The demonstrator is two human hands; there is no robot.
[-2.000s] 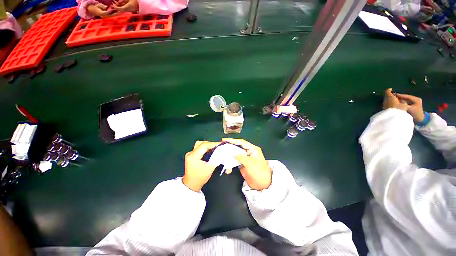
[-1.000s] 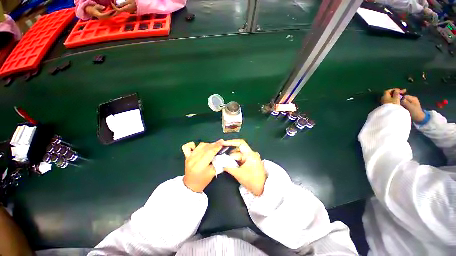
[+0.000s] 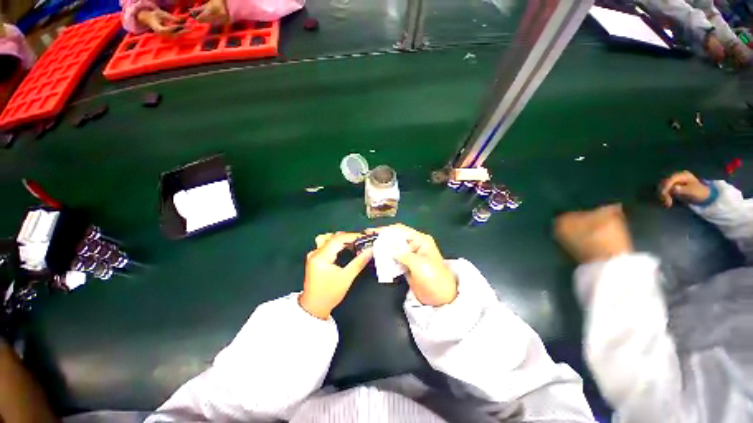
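Note:
My left hand point(image 3: 329, 274) holds a small dark part with a shiny rim point(image 3: 365, 243) between thumb and fingers. My right hand point(image 3: 427, 266) holds a white folded wipe point(image 3: 389, 253) against the part's right side. Both hands are close together above the bench, just in front of the open clear jar point(image 3: 381, 195). The jar's round lid point(image 3: 354, 168) is flipped open to its left. The wipe and fingers hide some of the part.
A black tray point(image 3: 169, 216) with white wipes lies left. Silver-rimmed parts point(image 3: 498, 198) sit by the metal post point(image 3: 520, 87); more point(image 3: 100, 254) lie far left. Red compartment trays point(image 3: 194, 51) are across the bench. At right, a neighbour's blurred hand point(image 3: 596, 233) is over the bench.
The wipe has shifted right, baring more of the part's dark side at my left fingers. The neighbour's hands at right have parted, one coming nearer. Loose dark pieces across the bench have drifted left.

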